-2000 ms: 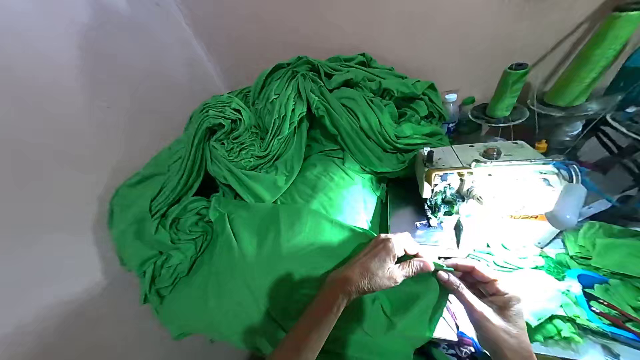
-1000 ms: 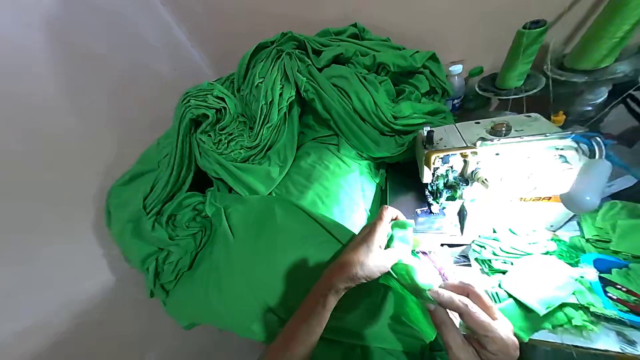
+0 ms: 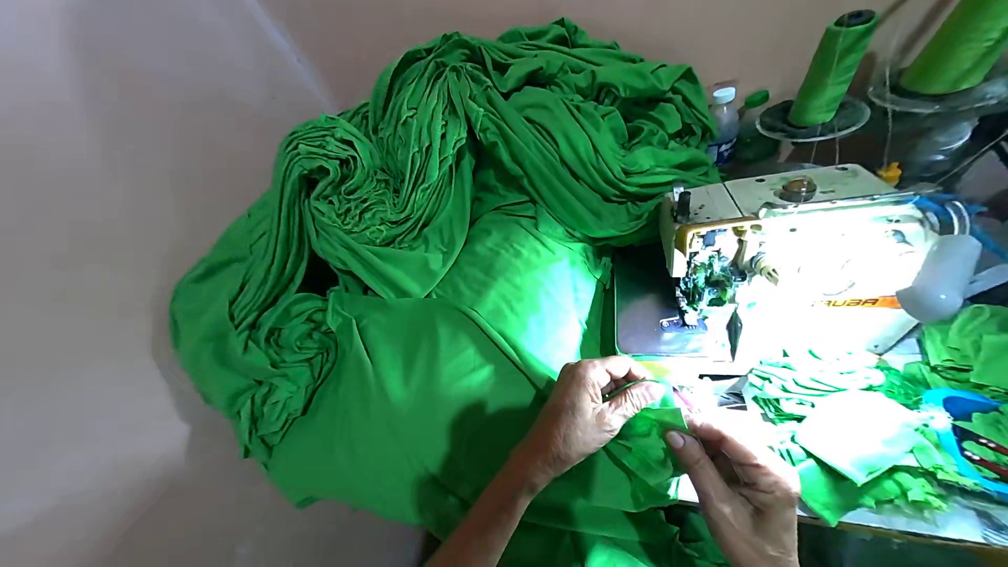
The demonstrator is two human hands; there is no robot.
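Near the lower middle, my left hand [image 3: 587, 405] pinches an edge of green fabric [image 3: 441, 378] between thumb and fingers. My right hand [image 3: 740, 476], just right of it and lower, grips another part of the same cloth's edge with thumb and forefinger. The fabric hangs between and below both hands and spreads left into a large, bunched heap. Behind my hands stands a lit sewing machine [image 3: 803, 252], its needle area above the dark bed plate [image 3: 650, 311]. The cloth in my hands is not under the needle.
Cut green fabric pieces [image 3: 858, 433] lie stacked right of my hands. A blue container [image 3: 957, 405] with red-handled scissors [image 3: 980, 453] is at the right edge. Green thread cones [image 3: 835, 71] and small bottles [image 3: 724, 122] stand behind the machine, near the wall.
Two seconds ago my hands were close together on the cloth edge. They then spread a piece of it, and now my right hand holds the edge lower than my left.
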